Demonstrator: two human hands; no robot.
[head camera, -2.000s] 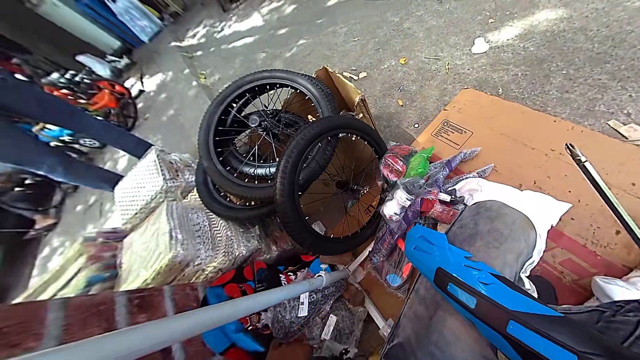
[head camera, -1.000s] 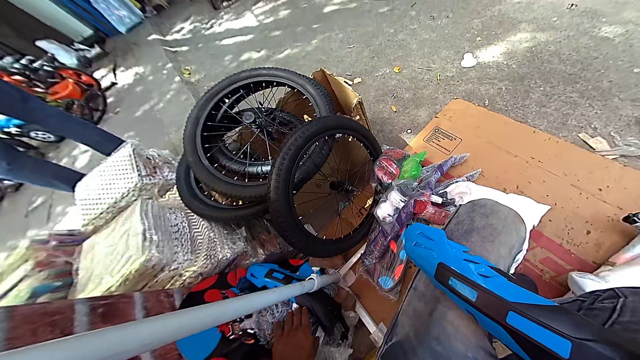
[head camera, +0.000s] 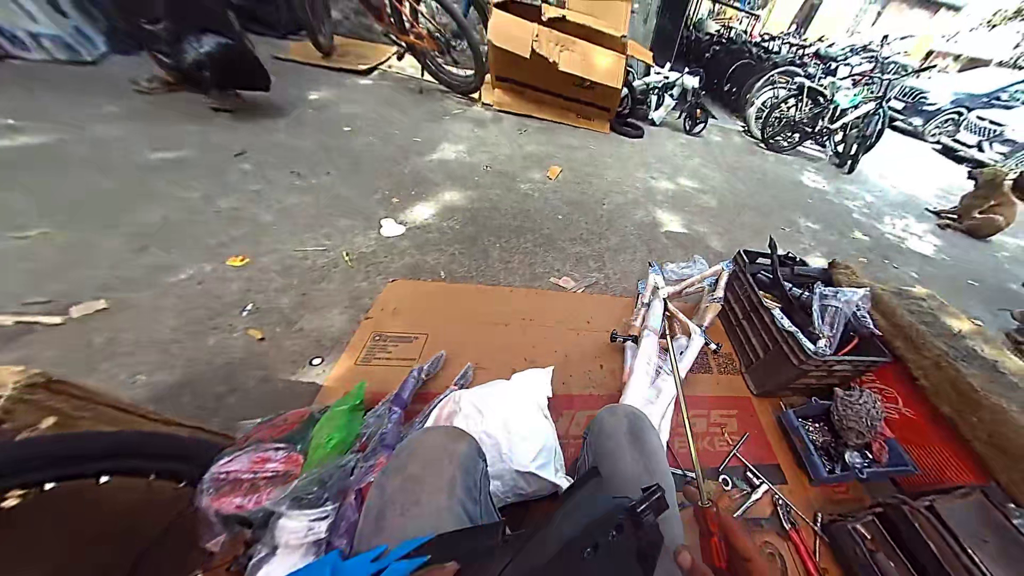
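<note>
My right hand (head camera: 740, 540) is at the lower right, closed around the red handle of a long screwdriver (head camera: 686, 416), whose shaft points up over a wrapped white bicycle frame (head camera: 652, 352). Only a little skin of my left hand (head camera: 440, 570) shows at the bottom edge, beside a black part (head camera: 572, 528) lying across my lap; its grip is hidden. Blue jagged pieces (head camera: 364, 560) show left of that hand. A white bag (head camera: 508, 432) sits between my knees. Plastic-wrapped parts (head camera: 280, 472), one bright green, lie to the left.
Hand tools (head camera: 788, 512) lie on the flat cardboard (head camera: 488, 320) at right. Beyond are a blue tray of small hardware (head camera: 848, 472), a dark crate of parts (head camera: 800, 352) and a stone kerb (head camera: 920, 344). A spoked wheel (head camera: 96, 456) is at left; a dog (head camera: 980, 204) lies far right.
The view has swung far to the right, bringing in the frame, crate and tools. The hand seen low among wrapped parts one second ago is no longer there in view; my right hand now shows with the screwdriver.
</note>
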